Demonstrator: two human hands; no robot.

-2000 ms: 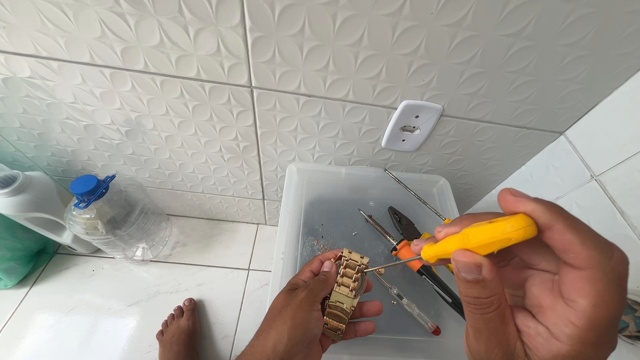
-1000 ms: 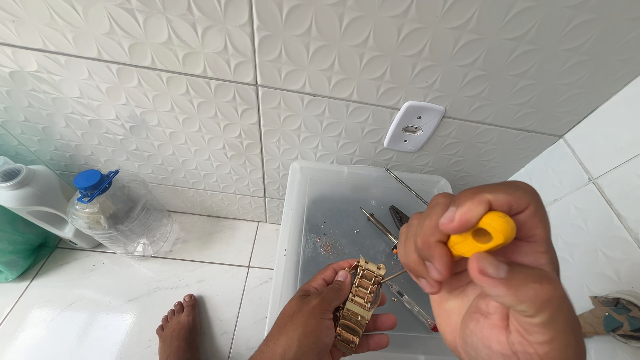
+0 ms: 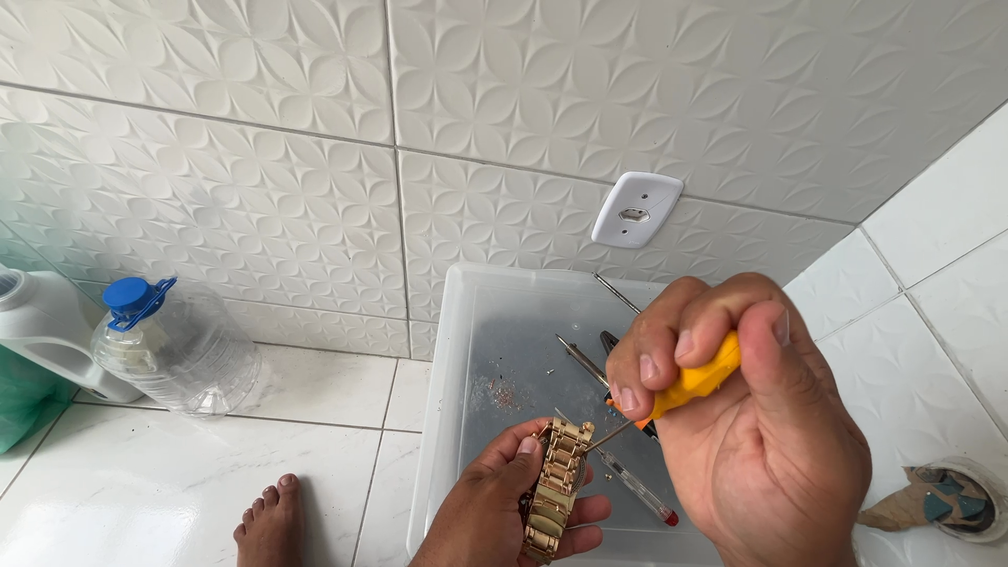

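Observation:
A gold-coloured metal wristwatch (image 3: 561, 465), its link bracelet facing up, is held in my left hand (image 3: 504, 484) over a translucent plastic lid or bin. My right hand (image 3: 740, 409) grips a screwdriver by its yellow handle (image 3: 701, 378). The screwdriver's thin shaft (image 3: 610, 436) slants down-left to the bracelet's right edge; the exact contact of the tip cannot be told. Just right of the watch lies a clear tester screwdriver (image 3: 642, 488) with a red end. A soldering iron (image 3: 583, 361) and a dark-handled tool (image 3: 608, 340) lie partly hidden behind my right hand.
The translucent plastic surface (image 3: 504, 307) bears small debris (image 3: 505, 394) and a metal rod (image 3: 616, 292). A wall socket (image 3: 636, 209) is above it. At left stand a clear bottle with blue cap (image 3: 185, 346) and a white jug (image 3: 59, 331). A bare foot (image 3: 272, 524) and a round container (image 3: 965, 500) flank it.
My right hand has rolled around the yellow handle, from fingers on its side to a closed fist over it. The left hand and watch have shifted a little.

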